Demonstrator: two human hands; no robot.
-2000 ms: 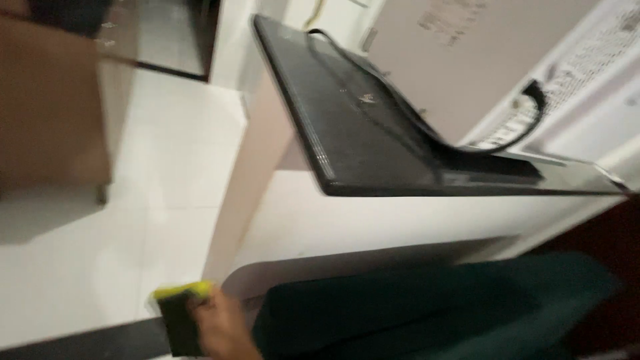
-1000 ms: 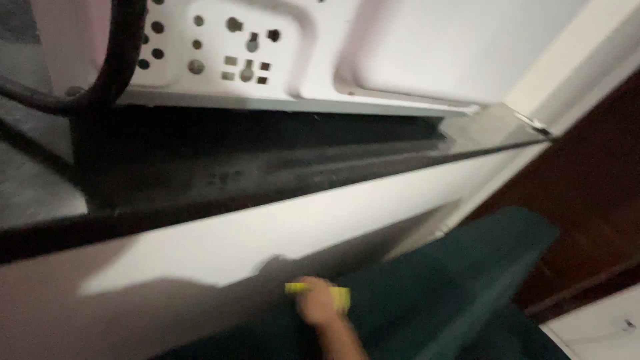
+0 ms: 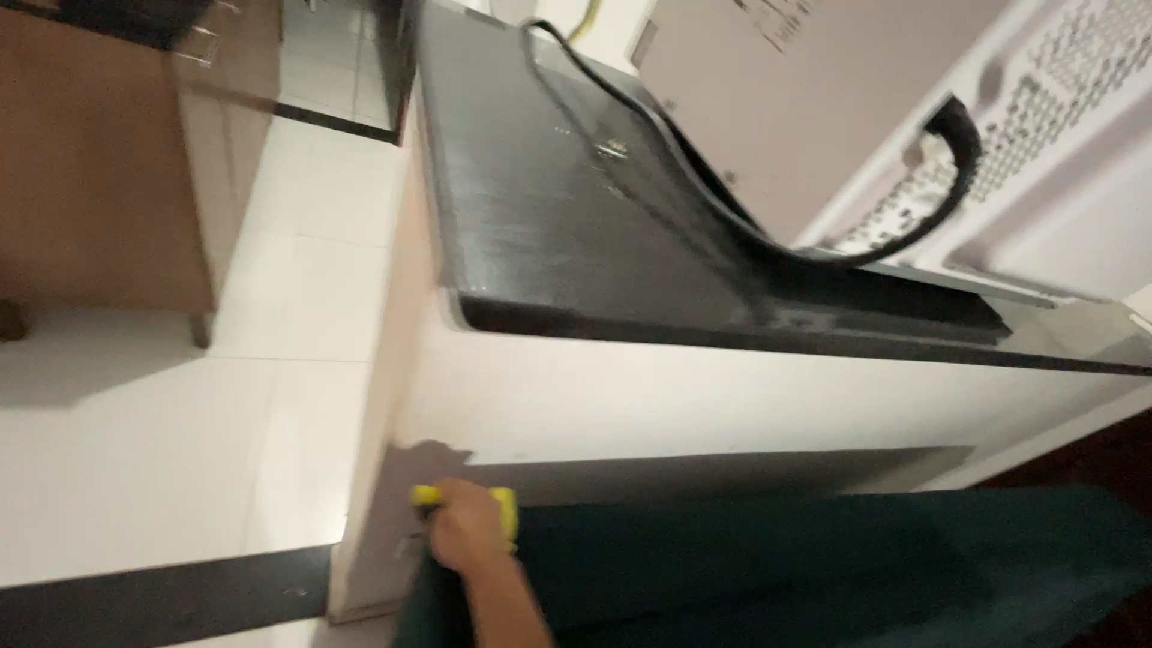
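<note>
My right hand (image 3: 465, 528) is closed around a yellow and dark scrubbing sponge (image 3: 507, 517), whose yellow parts show on both sides of the fingers. It is low against the pale side panel (image 3: 630, 396) beneath a black countertop (image 3: 531, 225), close to the panel's left corner. Whether the sponge touches the panel cannot be told. Just right of the hand is a dark green fabric-covered surface (image 3: 765, 567). My left hand is out of view.
On the countertop stands a pale metal appliance (image 3: 810, 99) with vent holes, and a black cable (image 3: 684, 162) curves beside it. A brown wooden cabinet (image 3: 99, 171) is at the upper left, over white floor tiles (image 3: 297, 288). A dark strip (image 3: 171, 589) crosses the floor.
The view has swung right and back. My right hand keeps hold of the sponge. One second ago it was by the panel farther along, near the green fabric; now it is by the panel's left corner.
</note>
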